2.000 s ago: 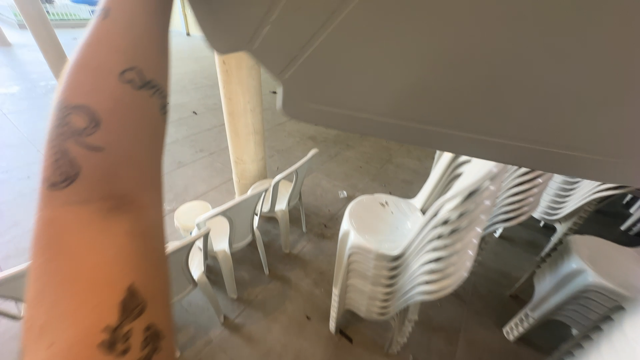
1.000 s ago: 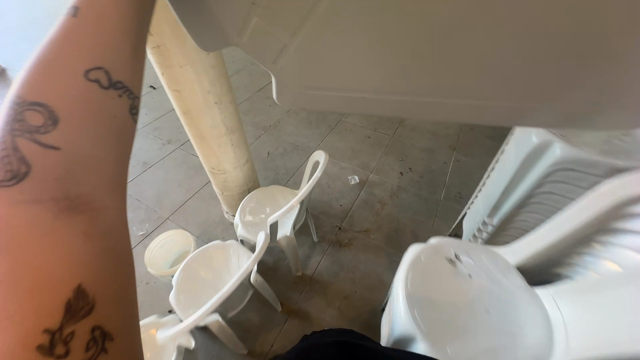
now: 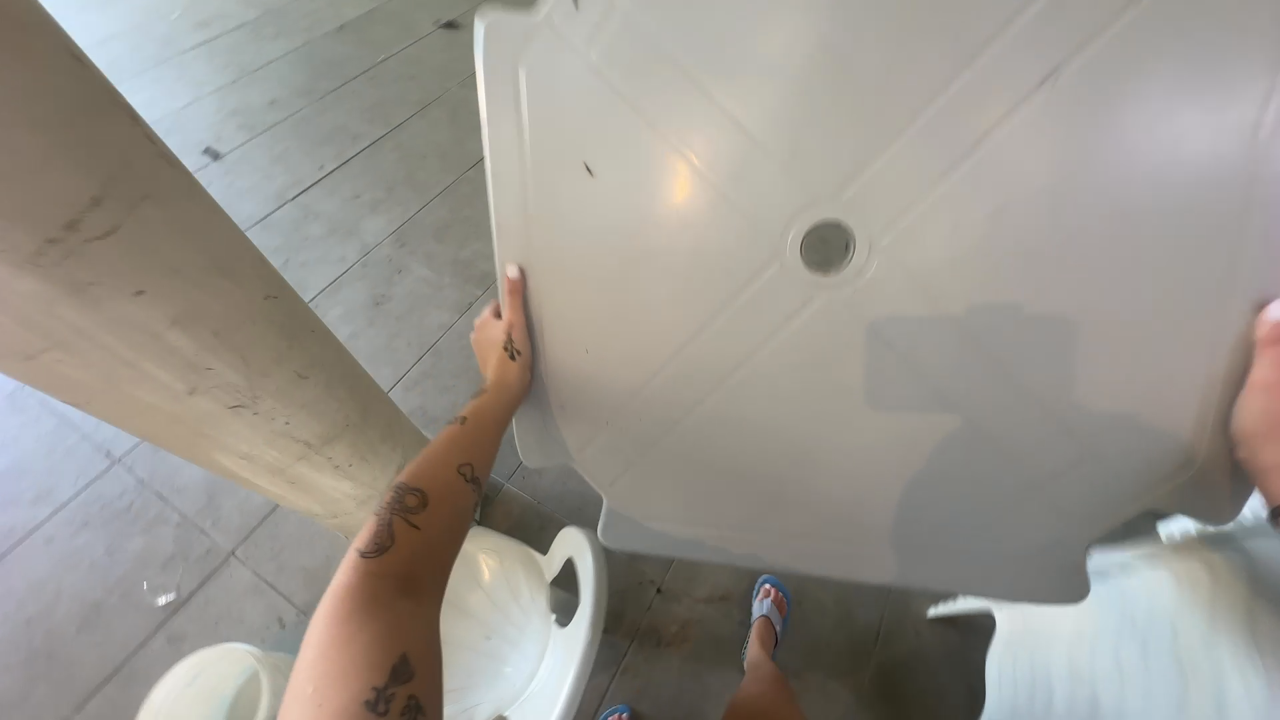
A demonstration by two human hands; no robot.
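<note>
A white plastic tabletop (image 3: 700,350) with a round hole near its middle fills much of the view. At its left edge, my left hand (image 3: 508,340) grips the rim, thumb lying along the top face. My right hand (image 3: 1258,410), partly cut off by the frame, holds the opposite edge. Whether legs are fitted beneath the tabletop is hidden. A shadow falls across its lower right part.
A round pale column (image 3: 190,290) slants in at left. Below my left arm are a white plastic chair (image 3: 510,620) and a white bucket (image 3: 215,685). White stacked plastic (image 3: 1150,630) stands at lower right. My sandalled foot (image 3: 768,605) shows on the tiled floor.
The tabletop, overhead earlier, is now lower in front of me with its face in view. Both hands have come into sight on its edges. The view has turned strongly.
</note>
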